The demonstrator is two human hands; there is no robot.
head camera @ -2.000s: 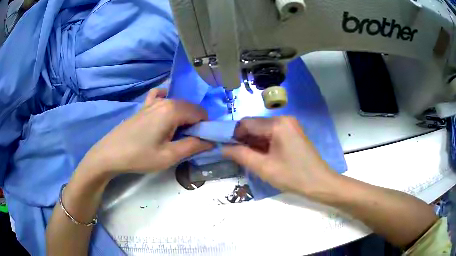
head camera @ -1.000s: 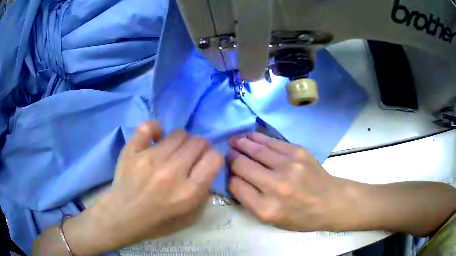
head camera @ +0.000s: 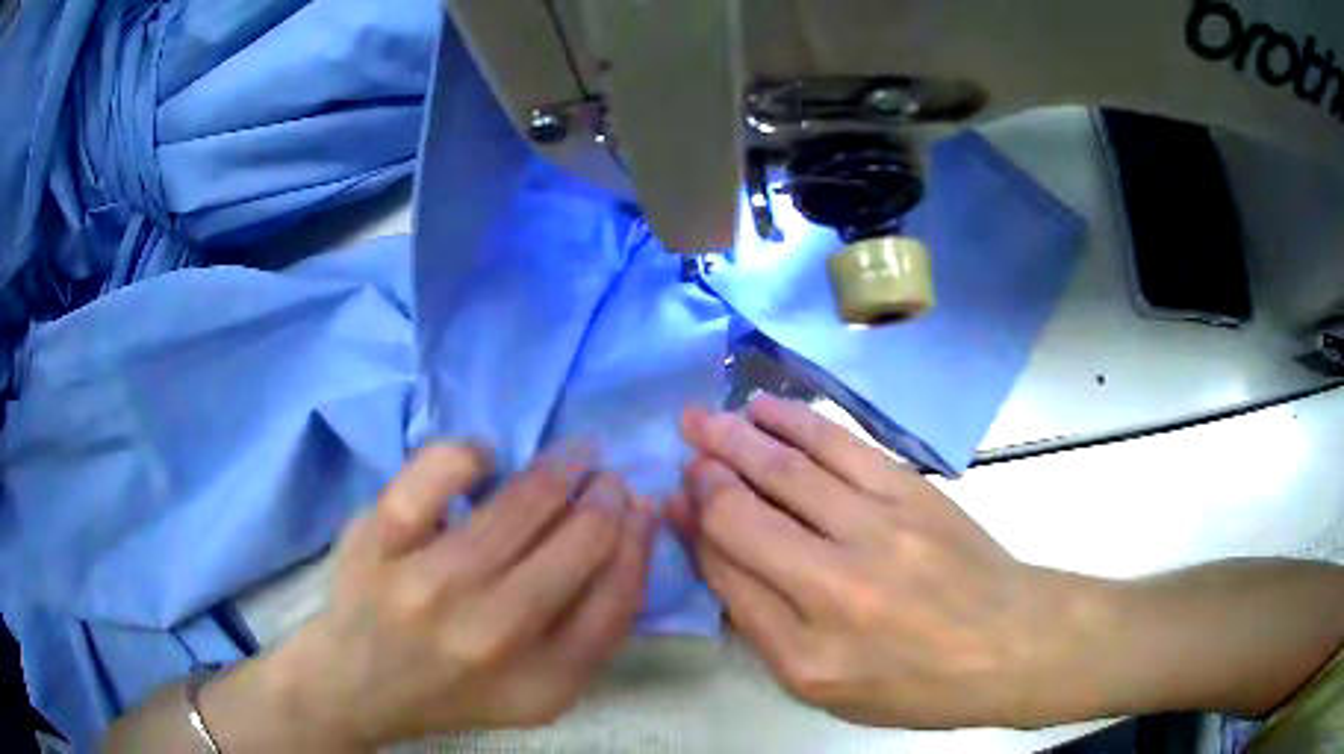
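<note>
The light-blue garment body [head camera: 221,427] lies bunched left of the machine and runs under the head. A flat blue cut panel [head camera: 958,280] lies right of the presser foot [head camera: 699,268], its near edge angled. My left hand [head camera: 494,589] and my right hand [head camera: 855,575] are side by side, fingertips on the cloth in front of the foot. My left fingers hold the cloth, partly hiding it. My right fingertips rest on its right edge; whether they pinch it cannot be told. The needle is too blurred to make out.
The off-white machine head [head camera: 663,118] overhangs the work, with a cream tension knob [head camera: 882,280] in front. A black smartphone [head camera: 1175,214] lies on the bed under the arm. A shiny metal plate [head camera: 774,371] shows between the cloth edges. The white table [head camera: 1150,501] curves along the front.
The folded edge earlier pinched between both hands is now spread flat. Both hands have moved toward the table's front, and the right panel's near edge has swung away from the hands. The view has shifted.
</note>
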